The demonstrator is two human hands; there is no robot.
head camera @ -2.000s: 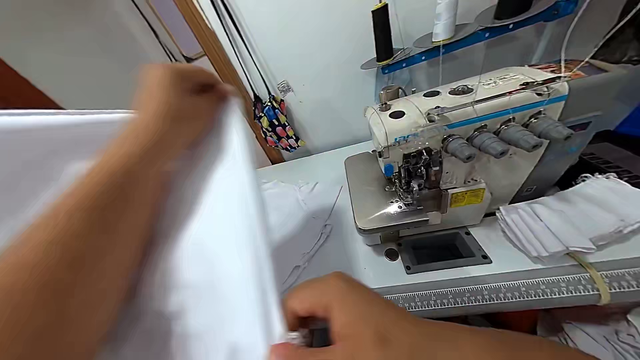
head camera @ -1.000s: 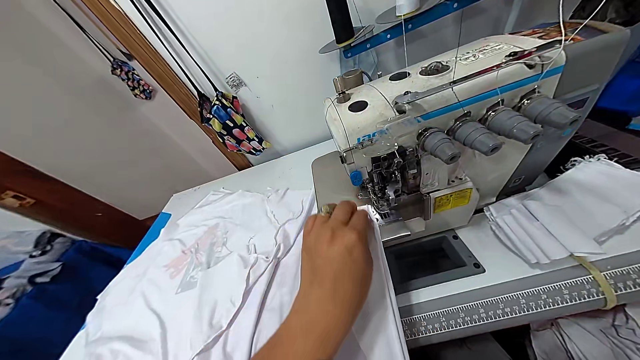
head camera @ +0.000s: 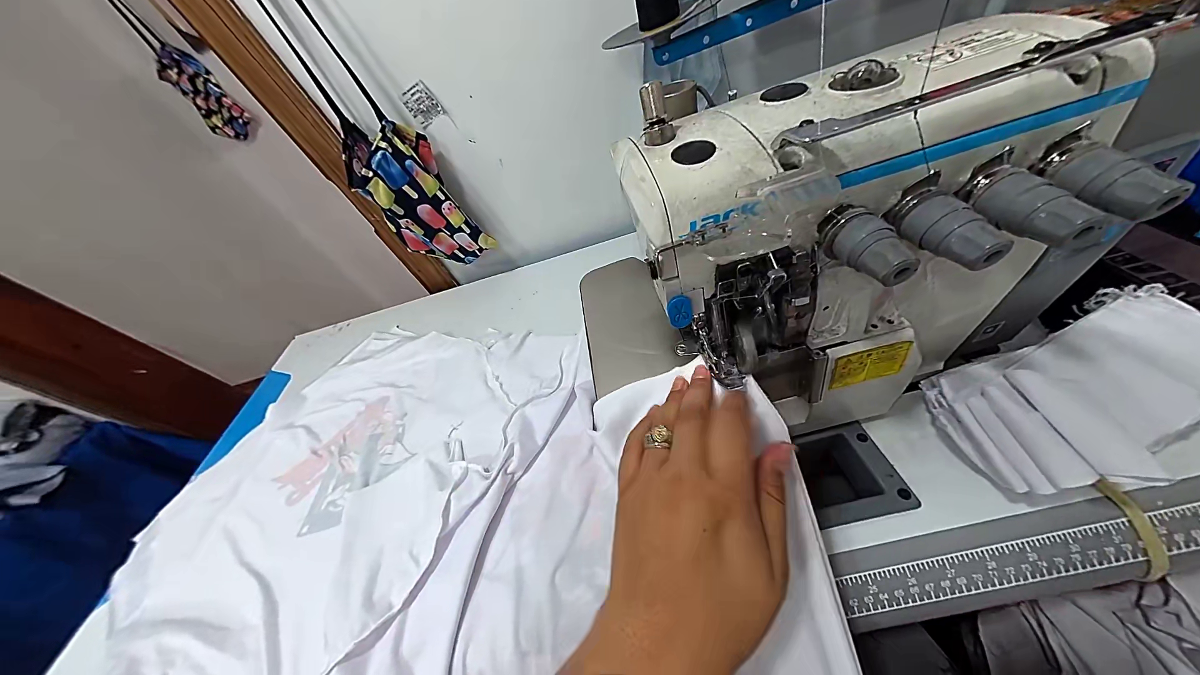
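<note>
My left hand (head camera: 703, 525), with a ring on one finger, lies palm down on white fabric (head camera: 553, 534), fingertips right at the presser foot (head camera: 724, 373) of a Jack overlock sewing machine (head camera: 731, 187). Its thumb rests near the fabric's right edge, and nothing is gripped between the fingers. The fabric's corner reaches the foot; whether it is under it is hard to see. To the left, a white garment with a pink and grey print (head camera: 347, 459) spreads over the table in loose folds. My right hand is out of view.
A stack of white fabric pieces (head camera: 1078, 403) sits right of the machine. A measuring tape (head camera: 994, 562) runs along the table's front edge, with a tan band around it. Patterned pouches (head camera: 412, 192) hang by the wall. Blue cloth (head camera: 84, 516) lies lower left.
Two seconds ago both hands held the white fabric, raised at the left; it now lies on the table. My left hand has come down beside the presser foot. My right hand has left the view.
</note>
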